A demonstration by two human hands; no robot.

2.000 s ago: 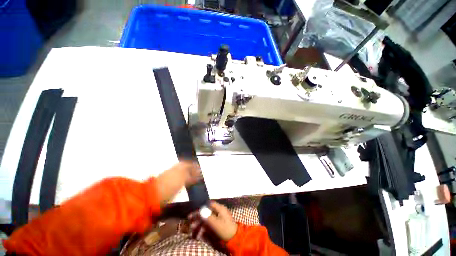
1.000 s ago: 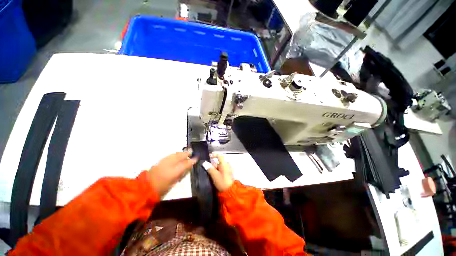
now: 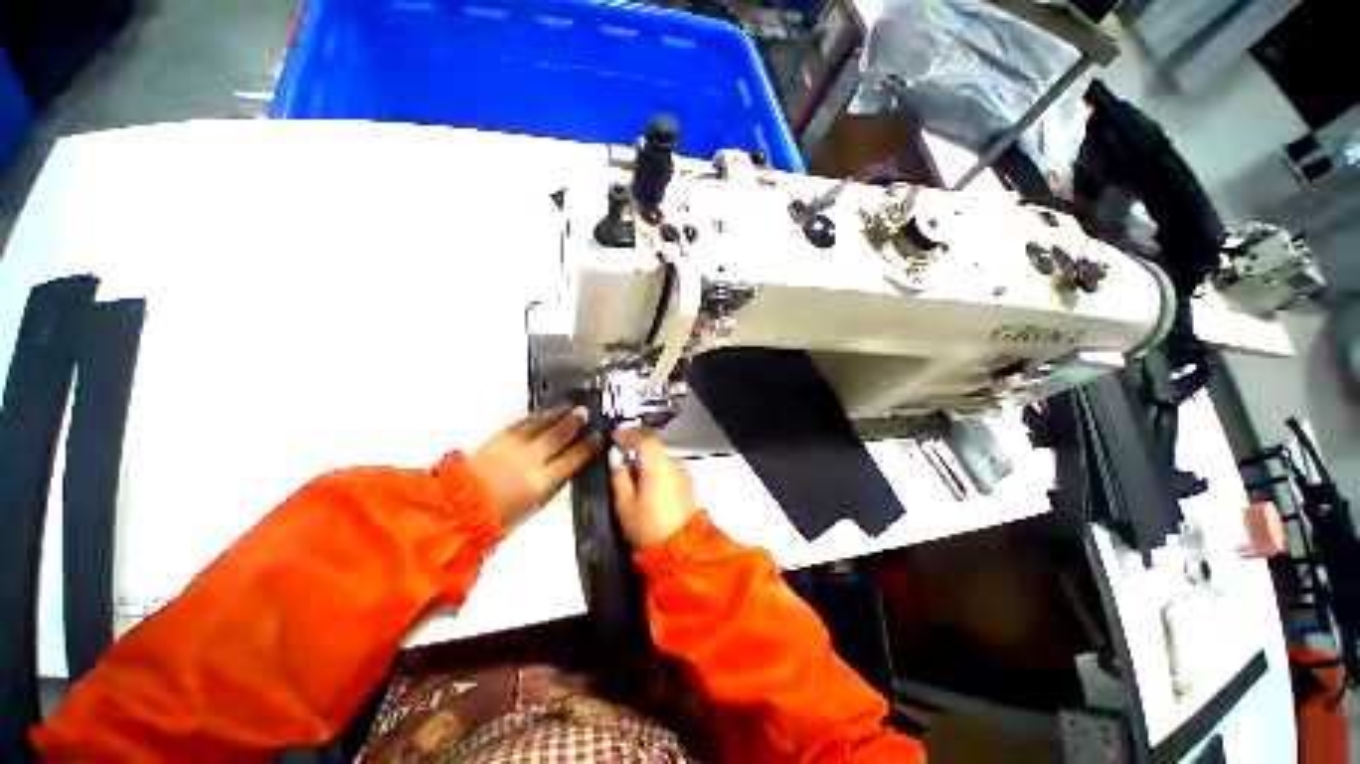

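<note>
A long black fabric strip (image 3: 600,545) runs from the presser foot (image 3: 638,397) of the cream-white sewing machine (image 3: 895,306) down over the table's front edge. My left hand (image 3: 534,460) lies on the left side of the strip, fingers extended close to the foot; it presses the strip without visibly gripping it. My right hand (image 3: 647,485) is at the strip's right side just below the foot, fingers bent and thumb side against the strip. Whether it pinches the strip or a small tool is hard to see. The strip's far end under the foot is hidden.
Two black strips (image 3: 102,478) lie at the left of the white table (image 3: 328,299). Black cut panels (image 3: 791,433) lie under the machine arm, thin metal tools (image 3: 946,467) right of them. A blue bin (image 3: 537,75) stands behind. Stacked black pieces (image 3: 1122,455) lie at right.
The strip was lifted off the table's middle and brought under the presser foot. Both hands moved forward with it, closer to the foot. The camera view has shifted slightly.
</note>
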